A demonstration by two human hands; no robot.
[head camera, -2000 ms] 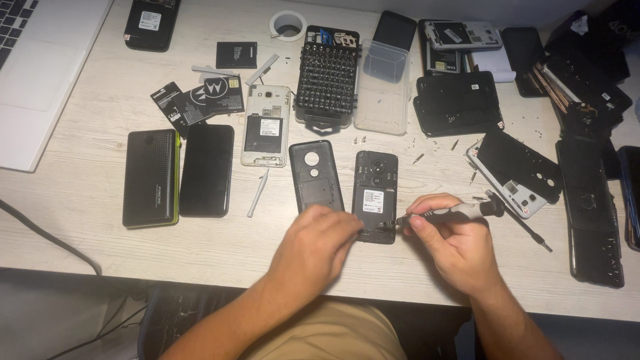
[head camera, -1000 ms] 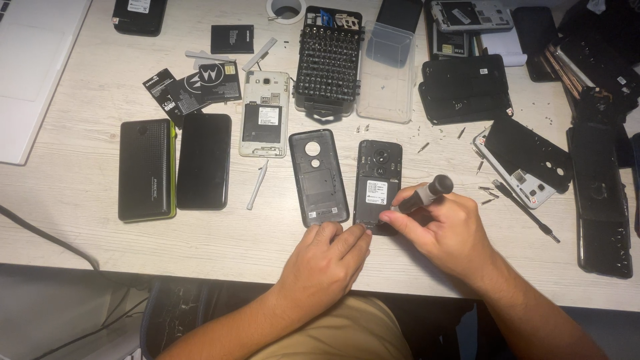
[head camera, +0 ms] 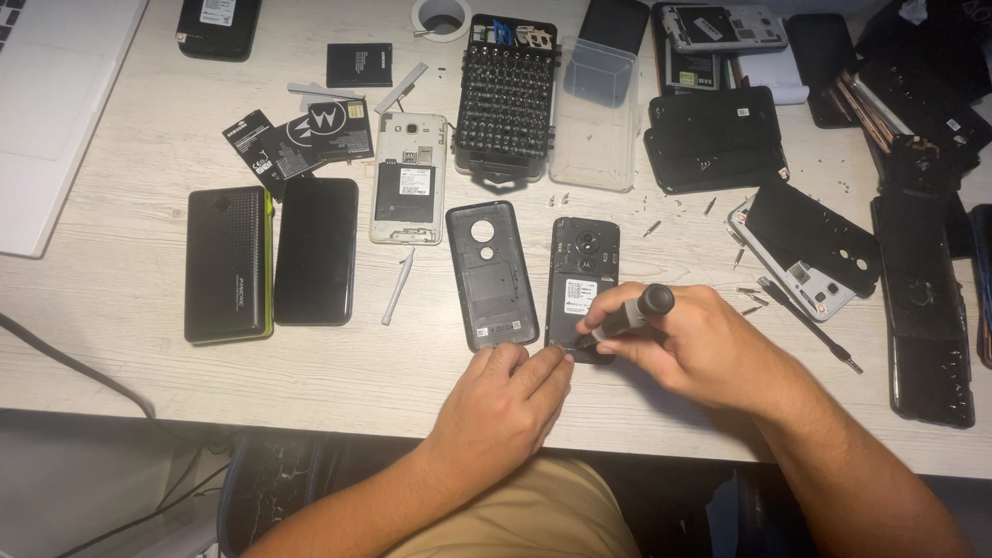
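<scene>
An opened black smartphone [head camera: 570, 263] lies upright on the table before me, its inner side up. My right hand [head camera: 666, 333] grips a screwdriver [head camera: 632, 316], tilted, with its tip low on the phone; the fingers partly hide the tip. My left hand [head camera: 511, 395] rests at the phone's lower left edge, its fingertips touching there. Those fingers look bent, and whether they pinch anything is hidden. Just left of the phone lies a detached grey back cover [head camera: 492, 279] with round camera holes. Behind these stands a black bit case [head camera: 505, 101] full of screwdriver bits.
Left are a white-framed phone [head camera: 408, 178], a spudger [head camera: 398, 285], a black phone [head camera: 315, 252], a power bank [head camera: 226, 263] and loose batteries [head camera: 341, 128]. Right are loose bits [head camera: 652, 229], a flexible shaft [head camera: 810, 325], a plastic lid [head camera: 595, 116] and stacked phone parts [head camera: 717, 139].
The screwdriver, earlier lying low and pointing right, now stands steeper in my right hand. My left hand has shifted slightly, from over the cover's lower end to just below it.
</scene>
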